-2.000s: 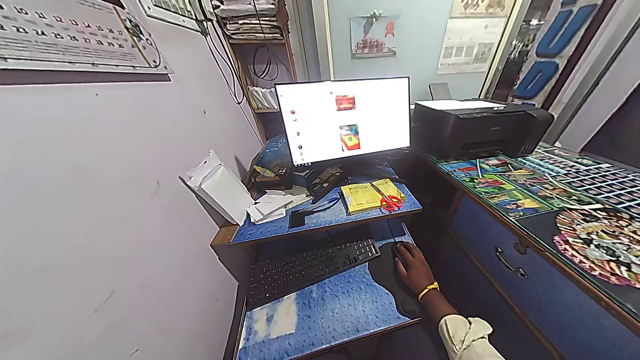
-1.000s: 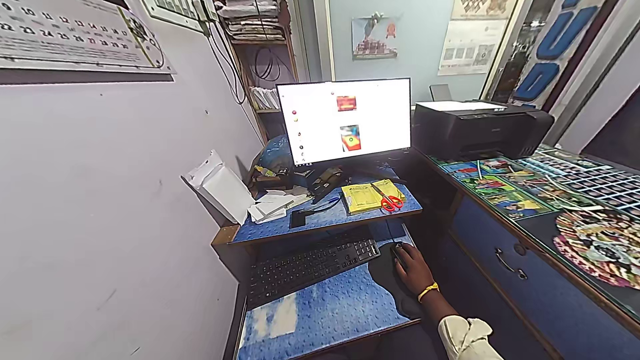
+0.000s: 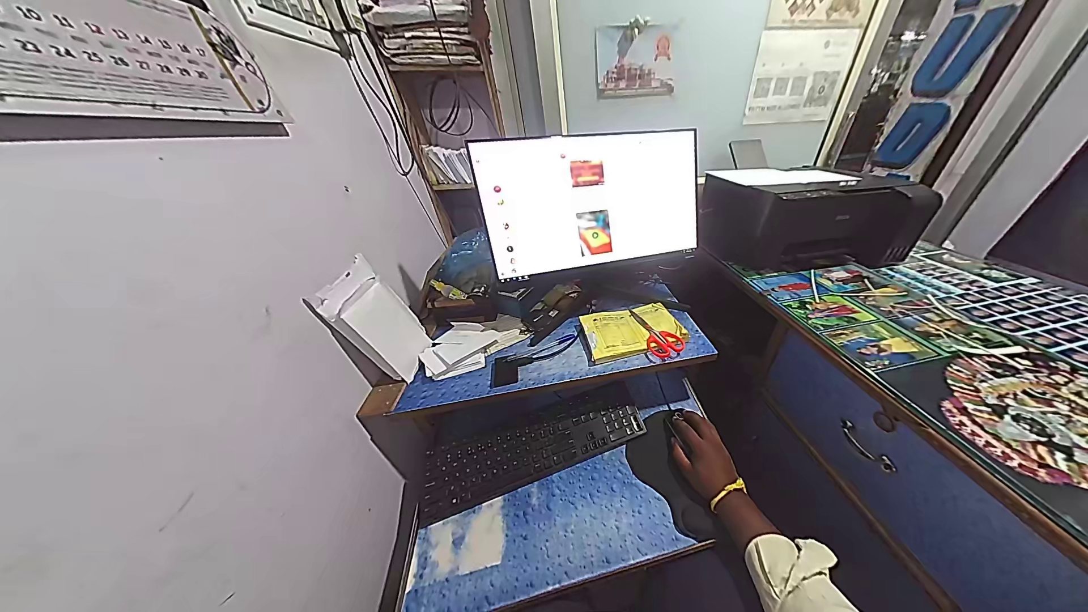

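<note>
My right hand (image 3: 702, 455), with a yellow band at the wrist, rests over a black computer mouse (image 3: 677, 429) on a dark mouse pad (image 3: 659, 476). Left of the pad lies a black keyboard (image 3: 531, 450) on the blue keyboard shelf (image 3: 578, 518). Behind them a lit monitor (image 3: 535, 204) shows a mostly white screen with two small pictures. Red-handled scissors (image 3: 663, 340) lie on a yellow printed pad (image 3: 614, 334) on the upper shelf, right of centre. My left hand is out of view.
White papers (image 3: 459, 350) and a white box (image 3: 374, 327) stand at the upper shelf's left, by the wall. A black printer (image 3: 816, 217) sits on the glass-topped counter (image 3: 918, 374) to the right, above blue drawers (image 3: 816, 391). A cable (image 3: 557, 347) lies before the monitor.
</note>
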